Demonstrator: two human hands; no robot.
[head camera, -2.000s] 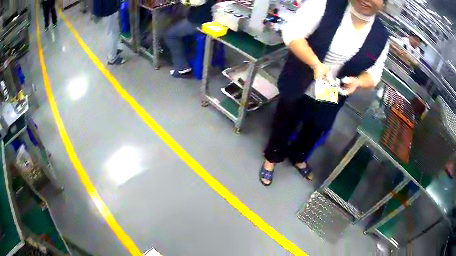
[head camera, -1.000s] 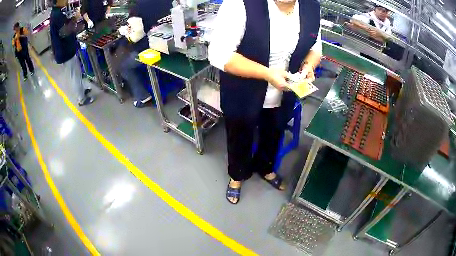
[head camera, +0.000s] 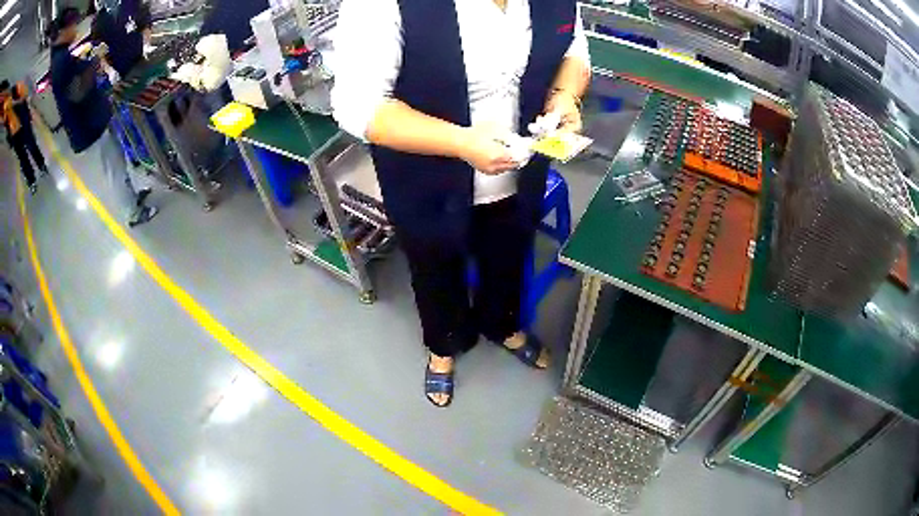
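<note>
Neither of my hands is in the picture. A person in a dark vest stands in front of me and holds a small yellow and white card with both hands. Something white and small is also at their fingers, too blurred to name. To the right, orange-brown fixture boards with rows of small dark parts lie on a green-topped bench. Small clear or silvery items lie beside the boards.
A tall stack of clear blister trays stands on the bench. A perforated tray lies on the floor by the bench legs. A blue stool is behind the person. A yellow box sits on another bench. Yellow lines mark the floor.
The view has turned right and come closer to the bench. The person and card now appear further left, with the boards and tray stack showing more fully.
</note>
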